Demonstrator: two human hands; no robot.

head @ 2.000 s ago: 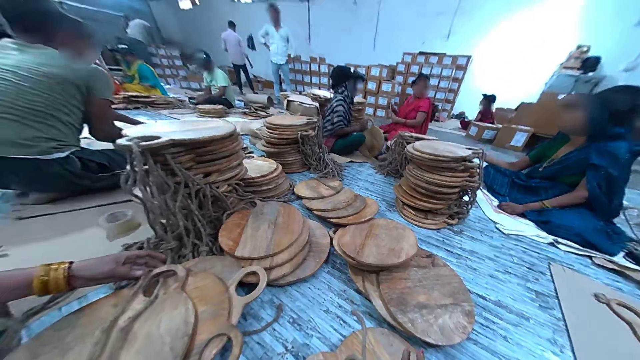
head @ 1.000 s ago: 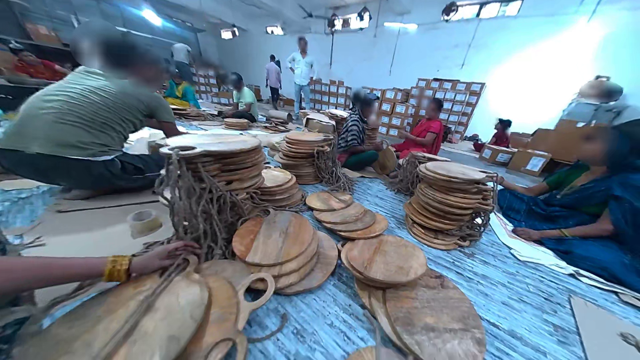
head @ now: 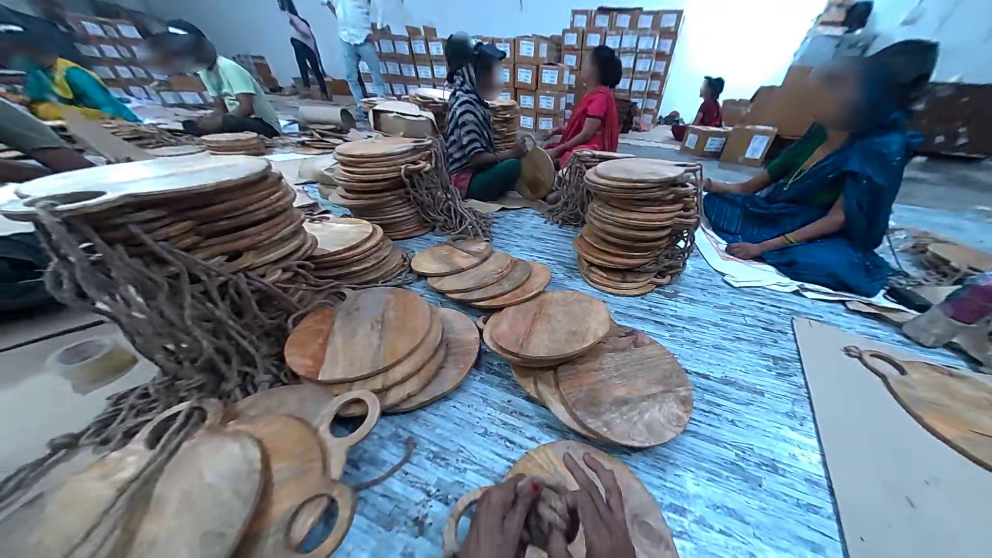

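Note:
At the bottom centre, my left hand (head: pixel 500 515) and my right hand (head: pixel 598 504) are close together above a round wooden board (head: pixel 639 496) with a looped handle. Between them is a small brownish bundle, partly hidden by my fingers; its kind is unclear. My right hand's fingers are spread. To their left, several wooden boards with ring handles (head: pixel 205 488) overlap, with cord across some. Two overlapping piles of round boards, the left pile (head: pixel 372 333) and the right pile (head: pixel 624 384), lie beyond my hands.
A tall stack of boards (head: pixel 147 182) with hanging cords (head: pixel 178 310) stands left, near a roll of tape (head: pixel 93 360). Another stack (head: pixel 635 225) stands ahead. A person in blue (head: pixel 821 209) sits right, beyond a cardboard sheet (head: pixel 876 449). Other people sit among stacks; cartons (head: pixel 542 74) line the back.
A bangled hand rested on the handled boards at the left in both earlier frames and is gone from there. Both my hands now show together at the bottom centre.

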